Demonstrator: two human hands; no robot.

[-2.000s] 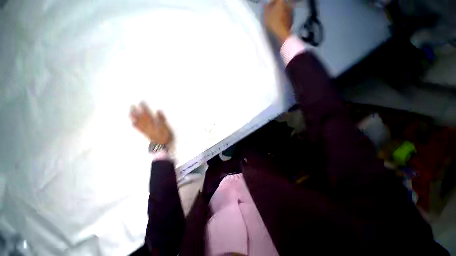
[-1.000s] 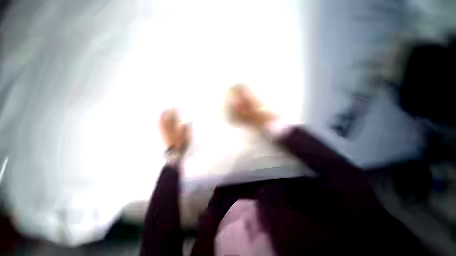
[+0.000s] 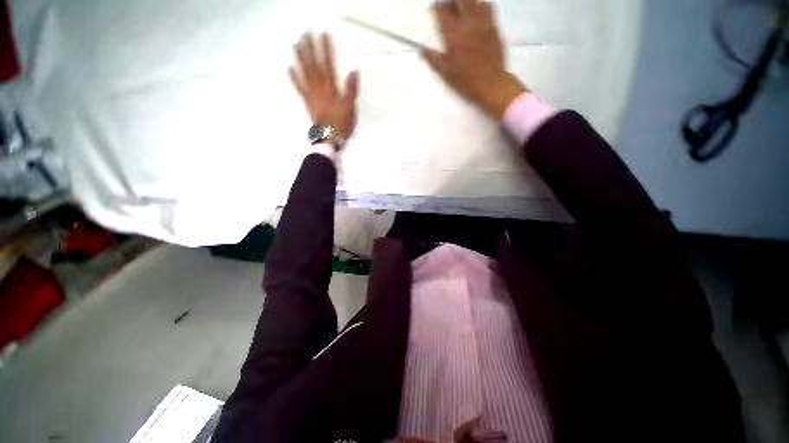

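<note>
White fabric (image 3: 234,95) covers much of the table and hangs over its near left edge in soft folds. My left hand (image 3: 323,86) lies flat on it with fingers spread, a watch on the wrist. My right hand (image 3: 471,52) lies on the fabric to the right, fingers together and thumb out, its fingertips near the frame's top edge. A slim dark line (image 3: 381,31) runs from near my right thumb up to the left; whether it is a thin tool or an edge I cannot tell. Faint straight lines show on the white layer.
Black shears (image 3: 722,121) lie on the pale blue-grey table (image 3: 649,173) at the right, a thin loop beside them. A marked rule strip (image 3: 450,205) runs along the near table edge. Red items (image 3: 30,303) are at the left, and a white stack (image 3: 177,417) is at the lower left.
The view has shifted and sharpened. Both hands now lie further forward on the fabric than one second ago. My right hand has come from beside the shears onto the fabric.
</note>
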